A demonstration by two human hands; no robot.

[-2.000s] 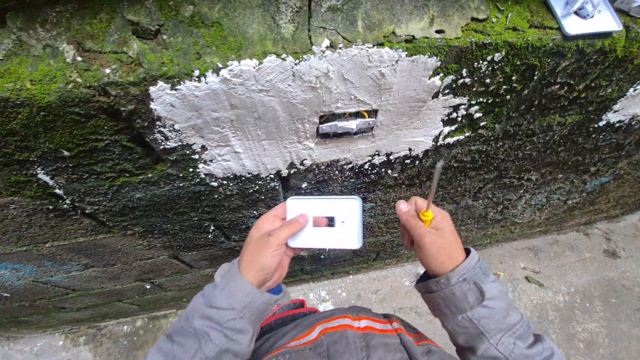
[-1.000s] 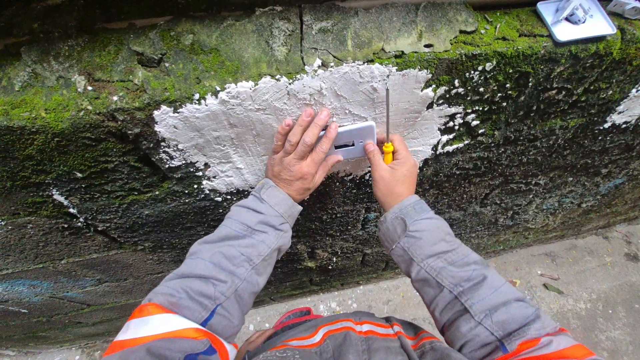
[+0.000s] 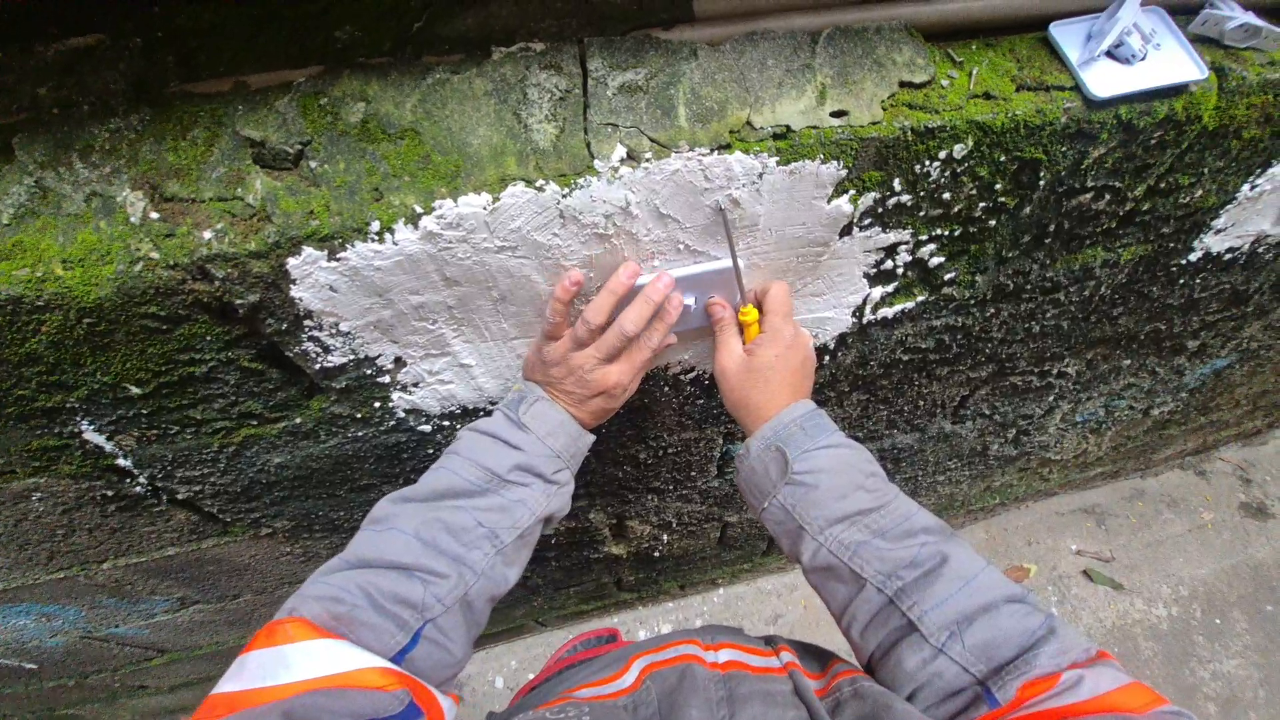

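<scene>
A white plastic cover plate (image 3: 708, 282) lies against the patch of pale plaster (image 3: 460, 290) on the mossy wall. My left hand (image 3: 605, 350) rests on the plate's left part with fingers spread, covering much of it. At the right end, the thumb of my right hand (image 3: 765, 360) presses on the plate. That same hand grips a screwdriver (image 3: 748, 322) by its yellow handle, the metal shaft pointing up along the plaster. The rectangular opening in the plaster is hidden behind the plate and my hands.
On the wall's mossy top at the right lies another white plate (image 3: 1180, 72) with a white socket module (image 3: 1130, 42) on it. More white modules (image 3: 1235, 25) sit beside it. Concrete ground (image 3: 1160, 530) runs below the wall.
Two seconds ago the plate was in my left hand below the opening; both hands have moved up and the plate now covers the opening. The screwdriver has moved up with my right hand.
</scene>
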